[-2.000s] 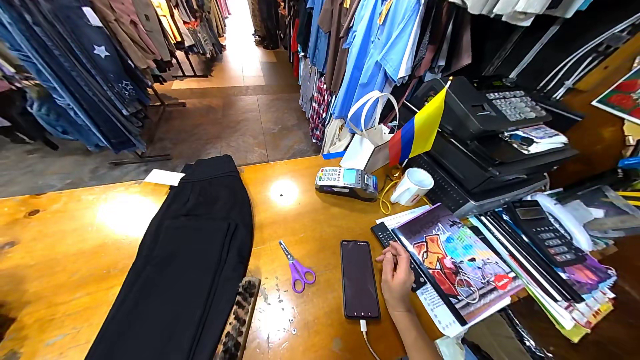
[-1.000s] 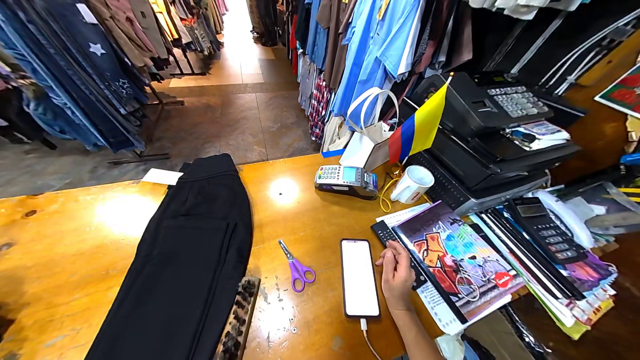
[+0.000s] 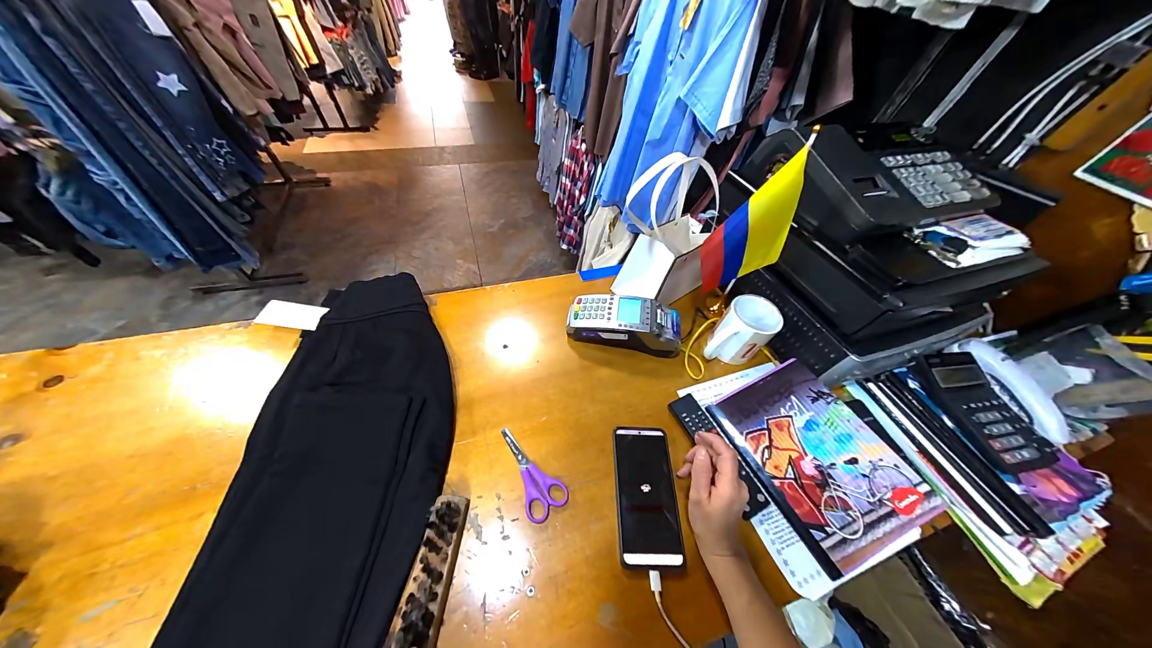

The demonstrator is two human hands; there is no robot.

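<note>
My right hand (image 3: 717,490) rests with bent fingers just right of a smartphone (image 3: 648,504), over the edge of a black keyboard (image 3: 691,413); whether it grips anything is unclear. The phone lies face up, mostly dark with a small mark at its centre, a white cable (image 3: 658,596) plugged into its lower end. Purple-handled scissors (image 3: 537,481) lie left of it, blades pointing away. Folded black trousers (image 3: 346,450) with a white tag (image 3: 291,315) lie further left, beside a worn brush-like wooden block (image 3: 432,576). My left hand is out of view.
A card terminal (image 3: 623,322), white mug (image 3: 744,328) and small tricolour flag (image 3: 756,225) stand near the counter's far edge. At right are a magazine (image 3: 823,459), a calculator (image 3: 985,414), papers and a black cash register (image 3: 864,189). Clothes racks (image 3: 135,126) stand beyond the wooden counter.
The phone's screen was dark, then white, and is now mostly dark with a small central mark and a pale strip at the bottom. The right hand has stayed beside it.
</note>
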